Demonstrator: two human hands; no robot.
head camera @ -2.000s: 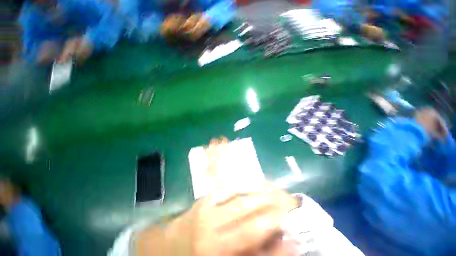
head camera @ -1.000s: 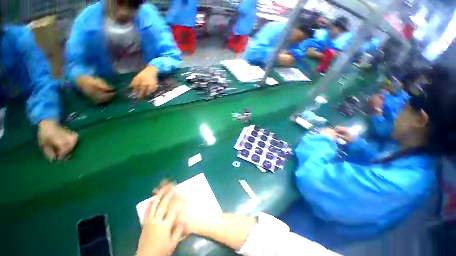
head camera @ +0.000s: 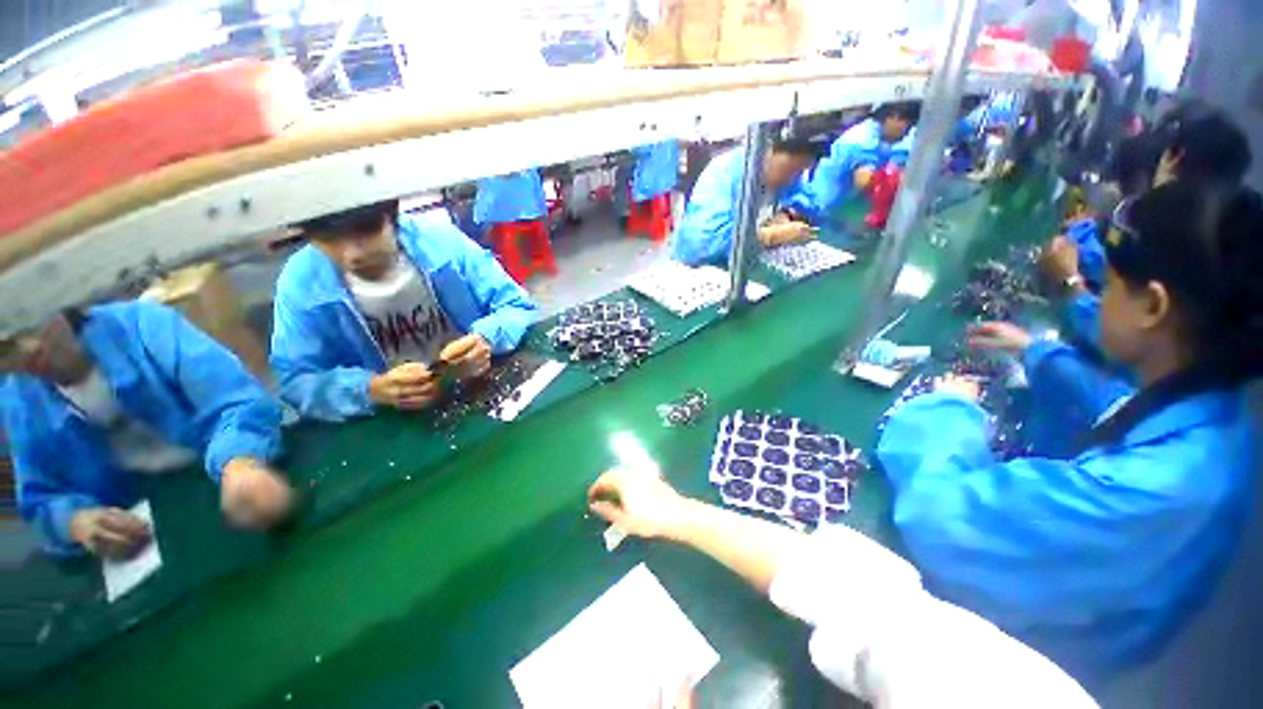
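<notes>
My right hand (head camera: 634, 501) reaches in from the right over the green surface, beyond the white sheet. Its fingers are bent close together; whether they hold something is too small to tell. A small white piece (head camera: 614, 537) shows just below the fingers. The white sheet (head camera: 610, 651) lies flat at the bottom centre. Only a pale, blurred bit of my left hand (head camera: 680, 691) seems to show at the sheet's lower edge, cut off by the frame. A white sheet with rows of black rounded squares (head camera: 785, 468) lies right of my right hand.
A small cluster of parts (head camera: 683, 407) lies on the green belt. A pile of dark parts (head camera: 604, 333) is across it. A metal post (head camera: 914, 194) stands at right, near a light-blue object (head camera: 893, 352). People in blue smocks work across the belt and close at right.
The view has tilted up and turned. My right hand has left the white sheet and reached out beyond it. My left hand has mostly dropped out of view, and the phone no longer shows.
</notes>
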